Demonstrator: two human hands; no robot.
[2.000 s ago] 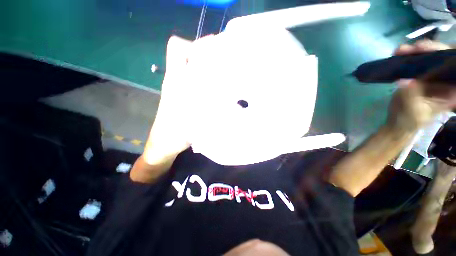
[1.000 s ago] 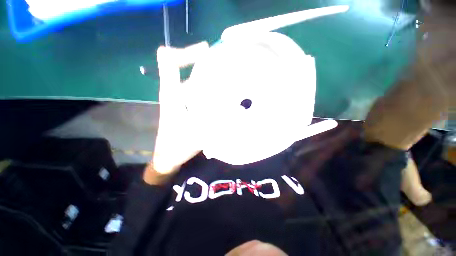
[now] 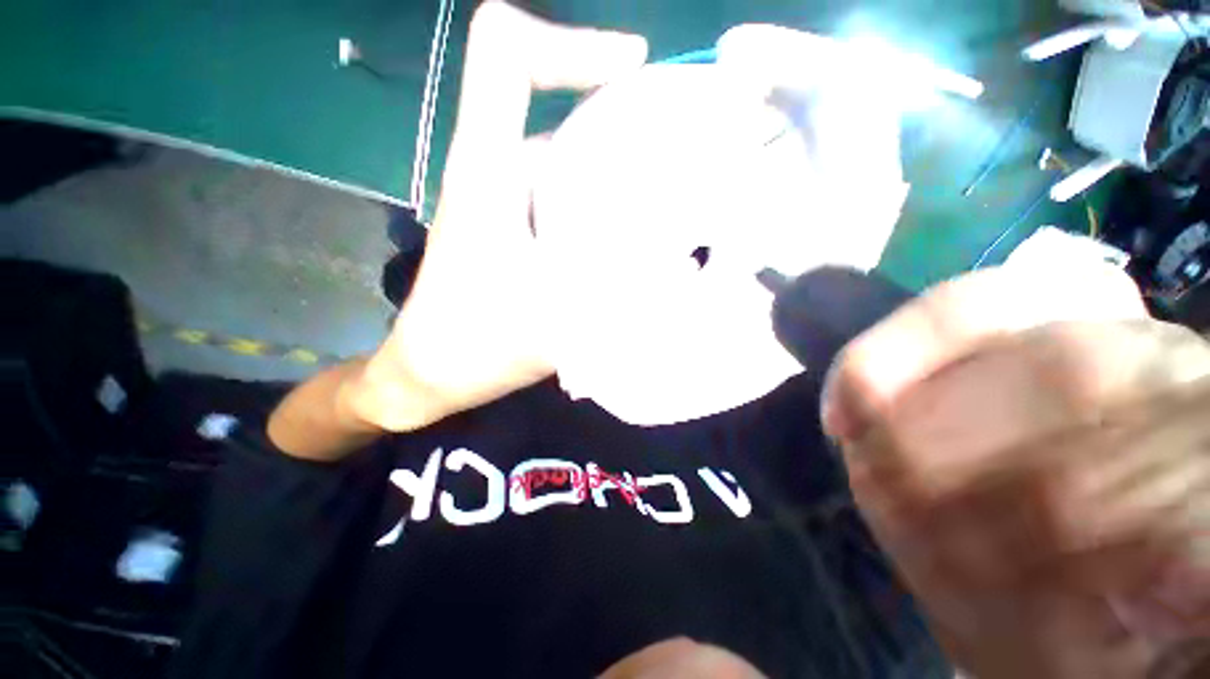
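The white camera housing [image 3: 664, 173] is overexposed, with a small dark hole near its middle. It is held above my lap at the bench edge. A white antenna [image 3: 849, 66] sticks out at its upper right. My left hand [image 3: 484, 265] grips the housing's left side, its fingers at the upper left rim. My right hand [image 3: 1008, 385] is large and blurred at the lower right, closed on the black electric screwdriver [image 3: 829, 312]. The tool's tip points left at the housing, right of the dark hole. Whether it touches the housing I cannot tell.
The green-matted bench [image 3: 226, 100] lies beyond. White camera units with dark heads [image 3: 1128, 100] and thin wires are at the upper right. A small white piece [image 3: 348, 52] lies on the mat. Black crates [image 3: 60, 332] and yellow-black floor tape [image 3: 239, 345] are at the lower left.
My right hand has come inward from the right, bringing the screwdriver tip over the housing. The housing is turned slightly in my left hand. The blue tray has left the view.
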